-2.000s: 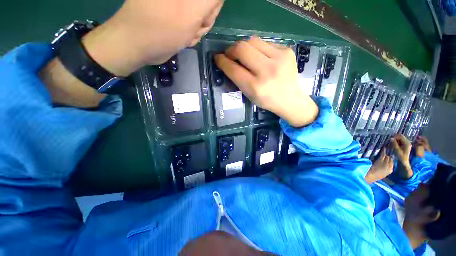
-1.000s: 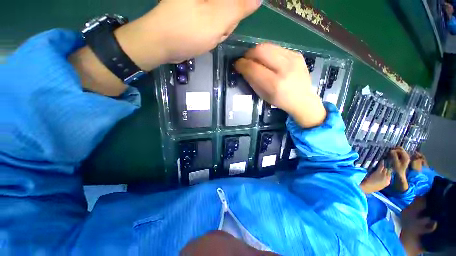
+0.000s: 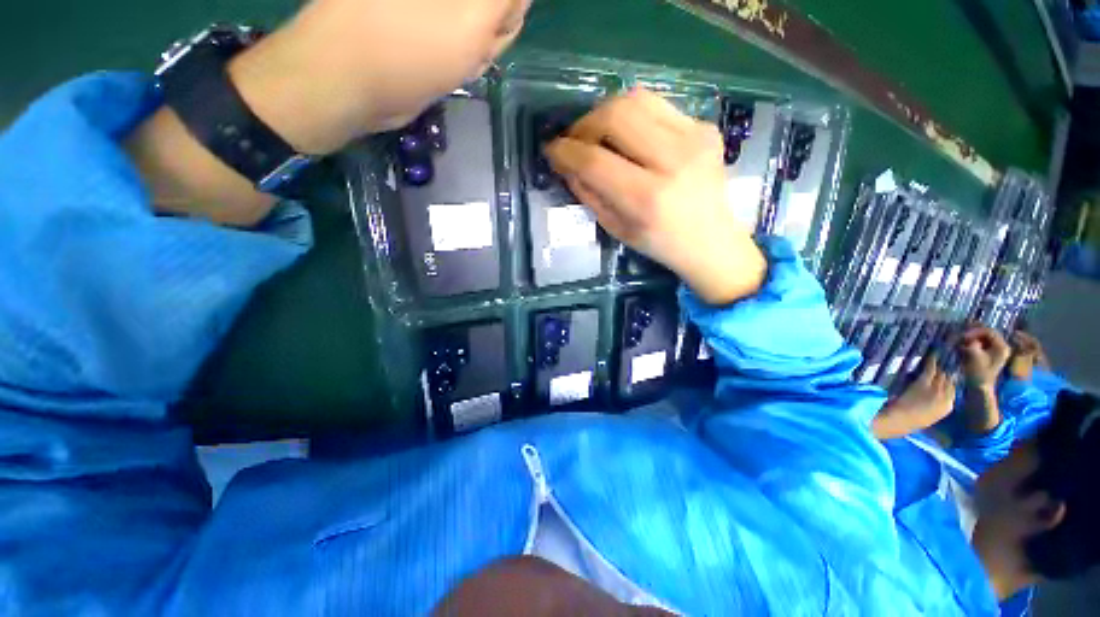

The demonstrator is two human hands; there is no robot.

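Note:
A clear blister tray holds two rows of dark grey phone back covers with black lenses and white labels. My right hand is over the second cover of the far row, its bent thumb and finger at the lens corner. Whether they hold something small is hidden. My left hand, with a black watch on the wrist, hovers above the far-left cover; its fingers are partly cut off by the top edge, and what they hold cannot be seen.
The tray lies on a dark green bench. A worn, chipped rail runs diagonally beyond it. At right, more ridged trays with covers stand before a neighbouring person in a blue smock, whose hands are at them.
The whole view has shifted slightly, so the near tray appears further left than one second ago. My right fingers stay at the second cover's lens corner. My left hand stays raised near the top edge.

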